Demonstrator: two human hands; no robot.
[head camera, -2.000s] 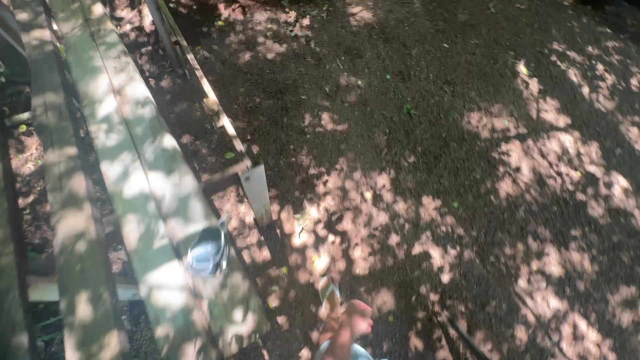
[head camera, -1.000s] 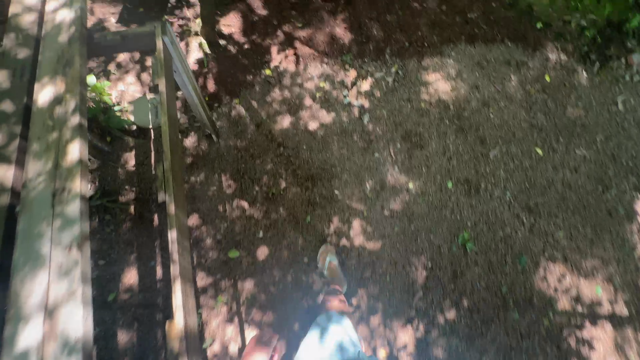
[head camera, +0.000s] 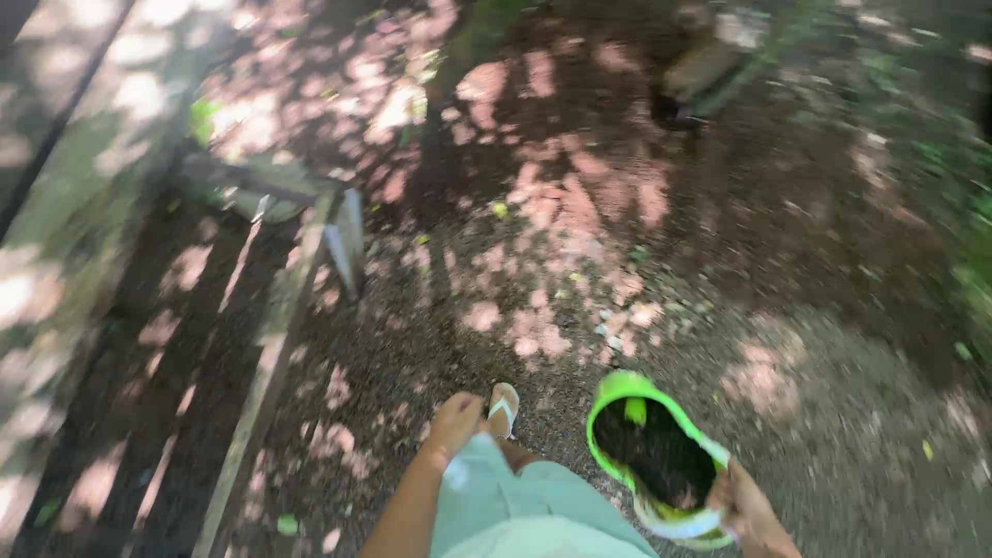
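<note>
My right hand (head camera: 732, 500) grips the rim of a bright green and white ring-shaped object (head camera: 620, 387), whose exact kind I cannot tell; dark ground shows inside its outline. My left hand (head camera: 457, 418) hangs in front of the light green shorts (head camera: 496, 496), its fingers curled near the hem; whether it holds anything is unclear. Just beyond that hand, a foot in a white-strapped flip-flop (head camera: 504, 407) stands on the ground.
A weathered wooden table (head camera: 101, 178) runs along the left. Beside it lies a narrower wooden bench plank (head camera: 263, 380) with a support at its far end. Leaf litter and gravelly soil (head camera: 542, 310) spread ahead. A blurred wooden block or log (head camera: 705, 70) lies at the upper right.
Both hands and the green object have come into view. The metallic item seen on the table two seconds ago is out of view. The view has moved along the table.
</note>
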